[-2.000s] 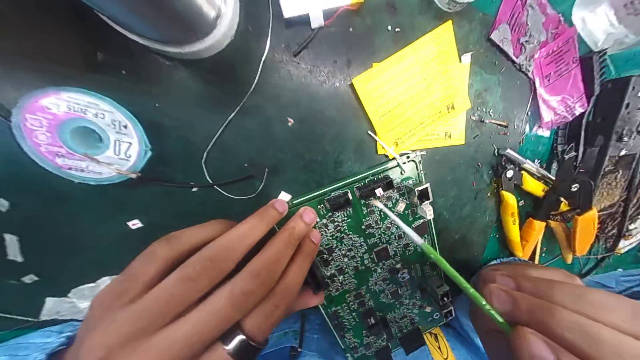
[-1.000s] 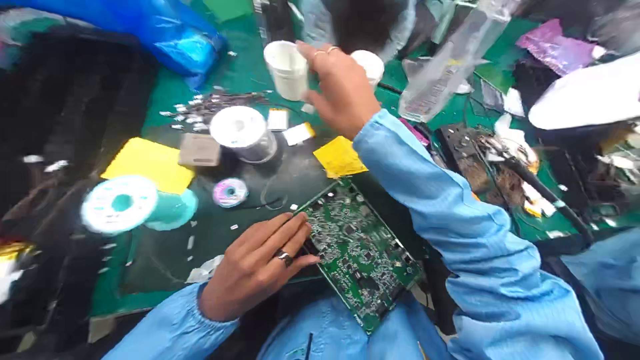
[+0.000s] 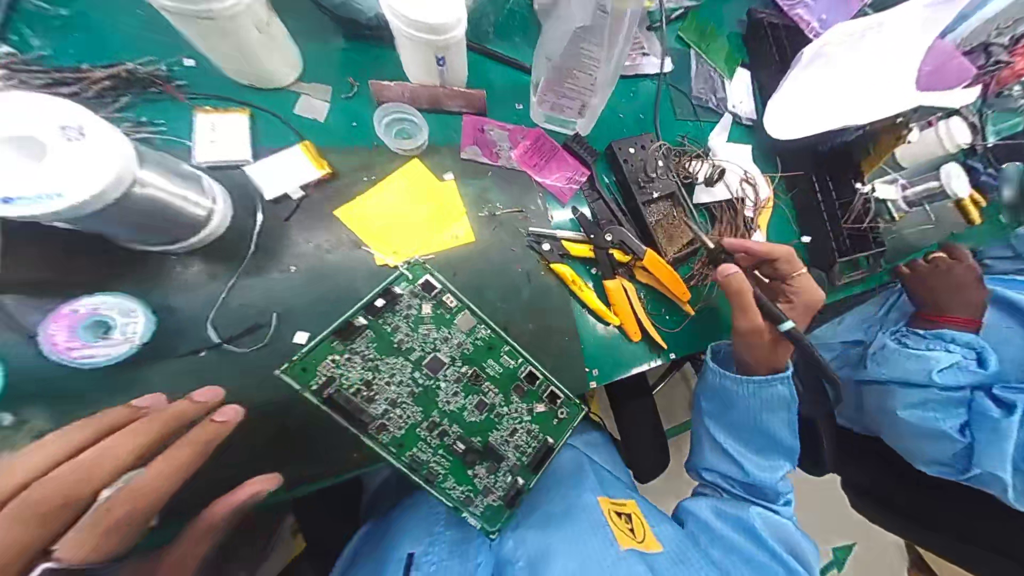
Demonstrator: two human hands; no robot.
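Observation:
A green printed circuit board (image 3: 440,392) lies at the table's near edge, partly over my lap. My left hand (image 3: 136,480) is at the lower left with fingers apart, holding nothing, left of the board. In my right hand (image 3: 764,296) is a soldering iron (image 3: 716,252) with a black cable. Its tip points to the black soldering iron stand (image 3: 656,192), whose tray holds a brownish cleaning material. Cutters with orange handles (image 3: 624,308) and another tool with yellow handles (image 3: 584,292) lie left of my right hand. A yellow paper (image 3: 412,212) touches the board's far corner.
A large solder spool (image 3: 180,200) stands at the left, with a small desoldering braid reel (image 3: 96,330) nearer. White containers (image 3: 428,40), a small clear cap (image 3: 402,128) and a clear plastic bottle (image 3: 580,64) are at the back. At the right is a co-worker's hand (image 3: 944,288).
My left hand has come off the board and moved left. My right hand, earlier at a white container, has moved right and taken hold of the soldering iron. The green-handled brush it held first is gone from it.

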